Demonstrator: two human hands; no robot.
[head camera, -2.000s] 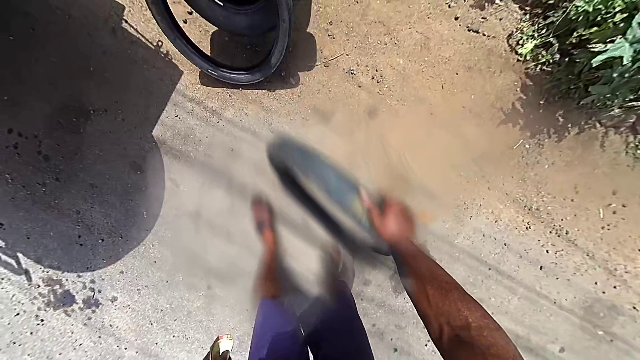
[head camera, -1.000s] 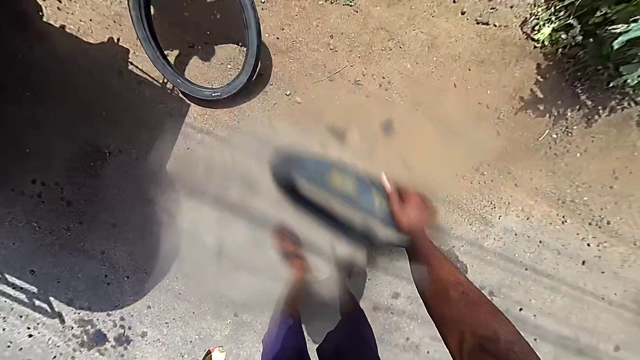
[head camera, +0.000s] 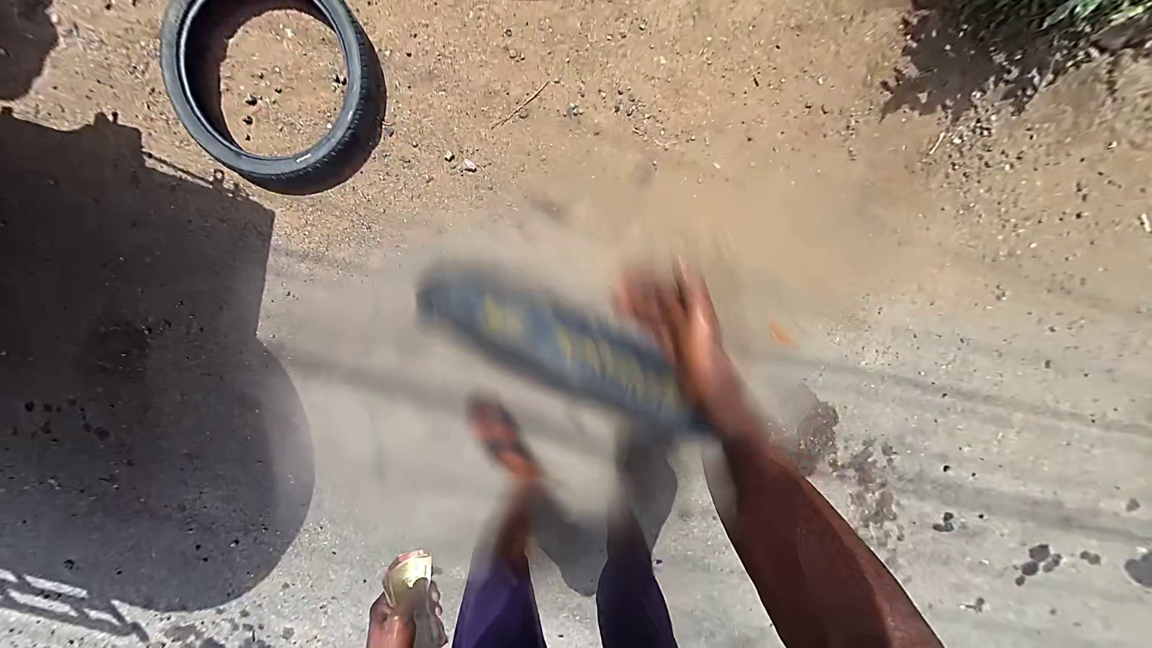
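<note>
A dark tyre (head camera: 558, 355) with yellow writing on its tread is blurred by motion above the concrete, at the centre of the head view. My right hand (head camera: 675, 328) is at its right end, fingers spread and extended; whether it touches the tyre is unclear through the blur. At the bottom edge, my left hand (head camera: 405, 616) is closed around a small pale yellowish folded item (head camera: 410, 569), whose kind I cannot tell.
Another black tyre (head camera: 337, 148) lies flat on sandy ground at the upper left. A large dark shadow covers the left side. My sandalled foot (head camera: 499, 436) stands below the moving tyre. Green plants (head camera: 1053, 13) grow at the upper right. Wet spots mark the concrete at the right.
My right hand held the moving tyre's right end earlier; its fingers are now spread. My left hand with the pale item has come into fuller view. The view has shifted.
</note>
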